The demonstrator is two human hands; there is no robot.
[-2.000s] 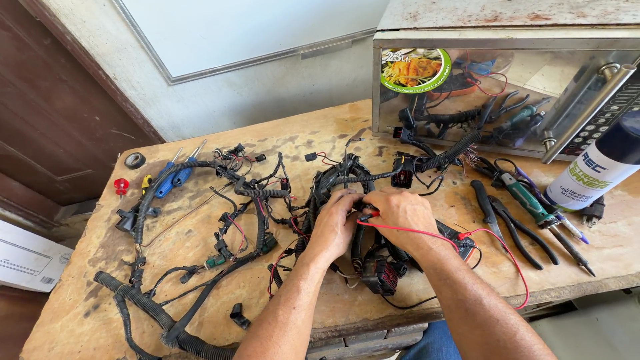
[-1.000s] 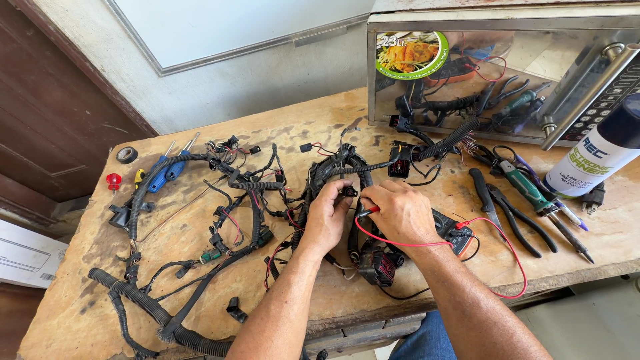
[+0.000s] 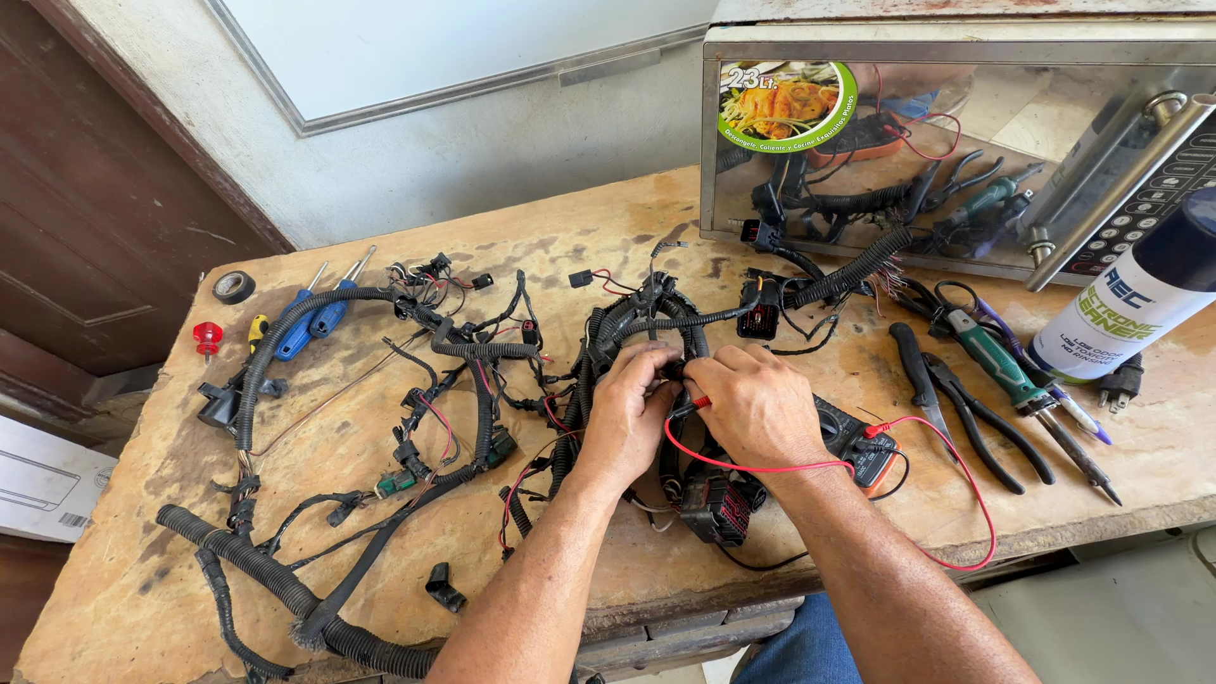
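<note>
My left hand [image 3: 625, 408] grips a small black connector [image 3: 673, 370] of the wiring harness, mostly hidden by the fingers. Close against it, my right hand [image 3: 760, 404] has its fingers closed on a red test probe [image 3: 701, 403], whose tip is hidden. A red lead runs from the probe to the multimeter [image 3: 850, 442], partly behind my right wrist. Beneath both hands lies a coiled wiring harness [image 3: 570, 418] in black corrugated tubing, with a large black connector [image 3: 717, 510] at its lower end. The harness spreads left across the wooden table [image 3: 332, 418] in a wide loop.
Right of the hands lie pliers [image 3: 983, 418], a knife [image 3: 917, 370], a green soldering iron [image 3: 997, 361] and a spray can [image 3: 1121, 294]. A microwave oven [image 3: 940, 47] stands behind them. Blue screwdrivers [image 3: 331, 309], a red screwdriver [image 3: 207, 337] and black tape [image 3: 233, 287] lie at the far left.
My hands have come closer together over the coiled harness since one second ago. The red probe stays in my right hand.
</note>
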